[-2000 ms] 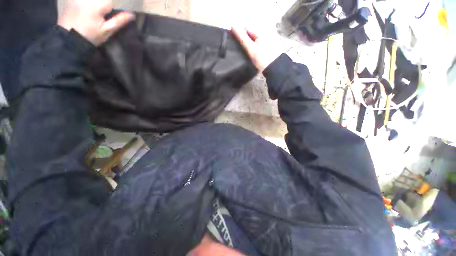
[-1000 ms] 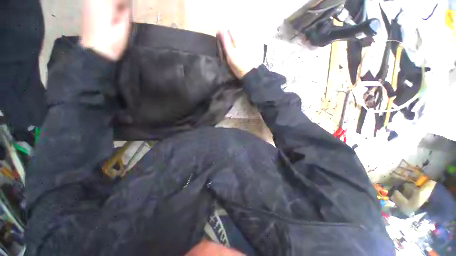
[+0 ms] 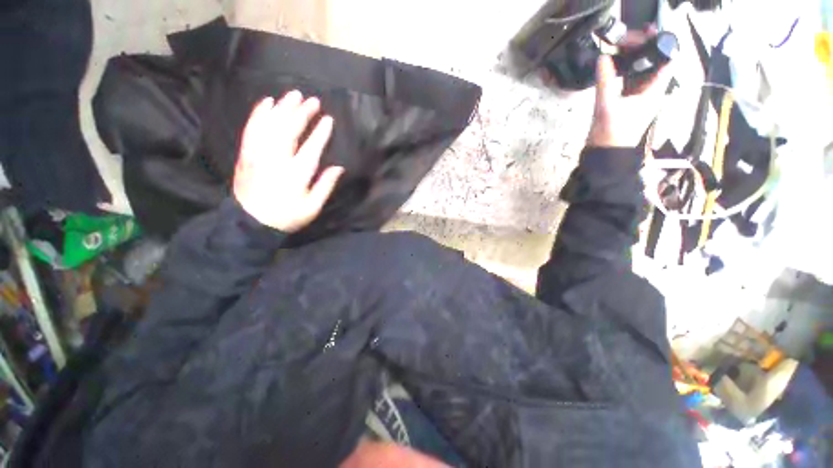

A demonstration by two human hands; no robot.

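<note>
A black, slightly shiny garment piece with a waistband (image 3: 365,137) lies on the pale pressing table, its waistband along the far edge. My left hand (image 3: 285,160) rests flat on it with fingers spread, holding nothing. The dark steam iron (image 3: 571,46) stands at the upper right of the table. My right hand (image 3: 626,91) is at the iron's handle, with fingers wrapped around it. The hand is partly washed out by glare.
Black and white fabric scraps (image 3: 749,155) and a pale wooden ruler (image 3: 722,137) lie at the right. A black garment (image 3: 46,101) hangs at the left edge. A green bag (image 3: 96,239) is below it. Clutter fills the lower right floor.
My right hand has left the garment's waistband and moved right to the iron. My left hand has moved from the upper left edge down onto the garment, which now lies spread farther left.
</note>
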